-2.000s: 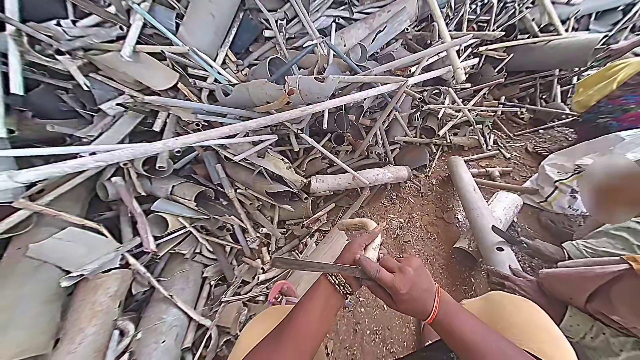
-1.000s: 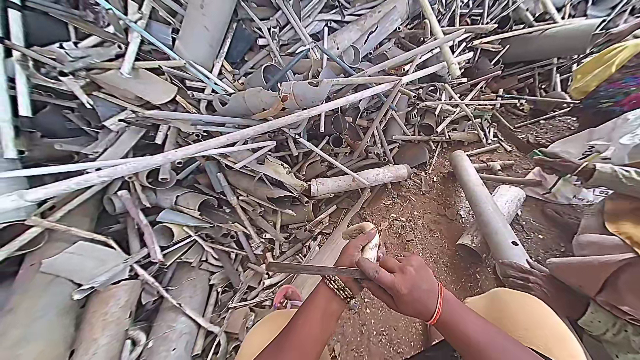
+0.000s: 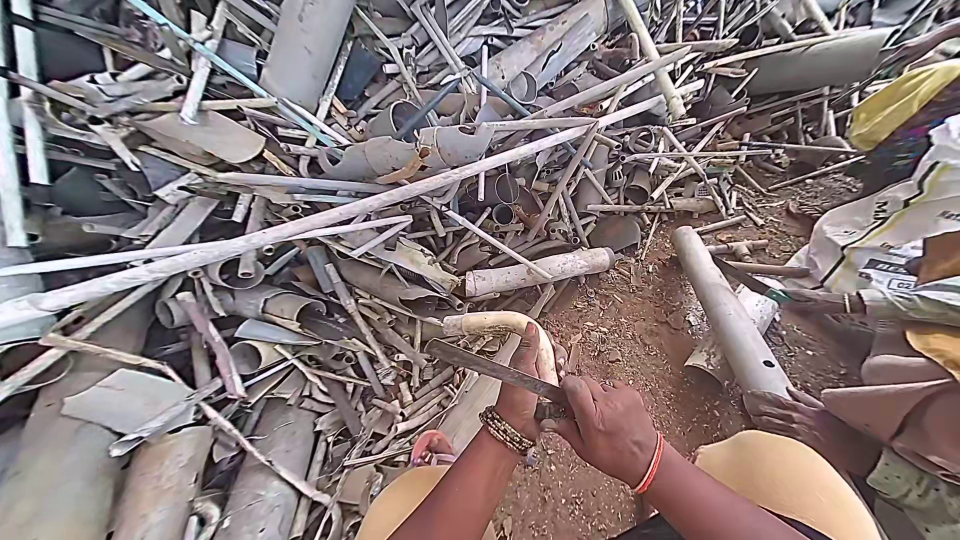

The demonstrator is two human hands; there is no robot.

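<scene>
My left hand (image 3: pixel 521 390), with a beaded bracelet at the wrist, grips a curved, whitish plastic pipe piece (image 3: pixel 491 324) whose bent end points left. In my right hand (image 3: pixel 611 427), with an orange cord at the wrist, is a long flat metal blade (image 3: pixel 480 364). The blade slants up to the left, crossing in front of my left hand and below the bend of the pipe piece. Its handle is mostly hidden by my fingers. Whether the blade touches the pipe piece, I cannot tell.
Scrap plastic pipes (image 3: pixel 285 300) are heaped ahead and to the left. A short pipe (image 3: pixel 540 271) lies at the edge of reddish ground. At right, another person's hand (image 3: pixel 795 416) touches a long grey pipe (image 3: pixel 731 315); their other hand holds a knife (image 3: pixel 750 281). A white printed sack (image 3: pixel 877 217) lies behind.
The curved pipe piece has turned in my left hand; its bent end now reaches farther left, above the blade. At right, the other person's knife and arm have come back into plain view by the grey pipe.
</scene>
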